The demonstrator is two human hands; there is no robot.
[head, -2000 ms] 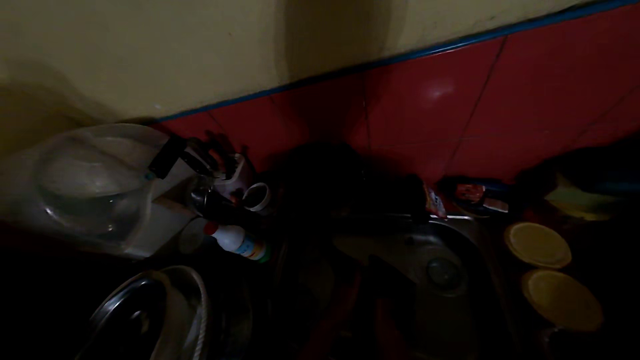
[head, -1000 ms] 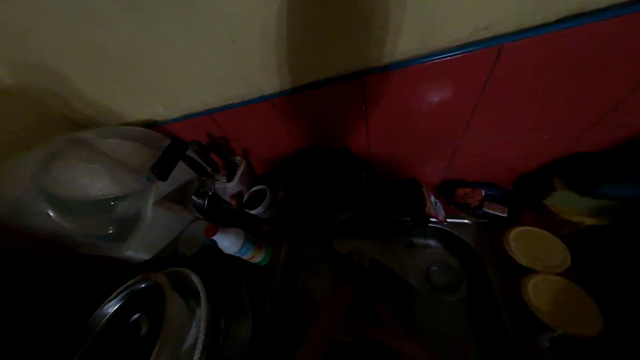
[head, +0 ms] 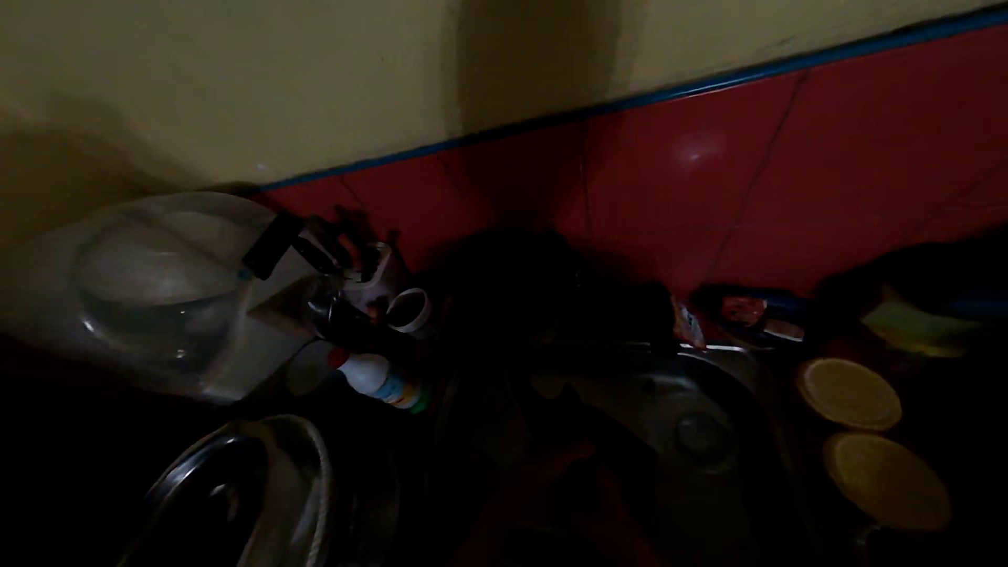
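Observation:
The view is very dark. Over the metal sink basin (head: 701,488), at the bottom centre, my left hand (head: 543,472) and my right hand (head: 614,504) show only as faint reddish shapes close together. A dark object (head: 602,433) lies at or just beyond my fingers; its kind cannot be made out. Whether either hand grips it is hidden by shadow. The round drain (head: 705,435) shows to the right of the hands.
Left of the sink are a white bottle with a red cap (head: 370,376), a cup (head: 409,311), a utensil holder (head: 374,276), a large translucent container (head: 165,291) and metal pots (head: 295,480). Right are two round yellowish lids (head: 850,394), a dark packet (head: 756,315) and a yellow-green cloth-like item (head: 913,327).
The faint hands and the dark object in the sink have shifted a little; the direction is not plain.

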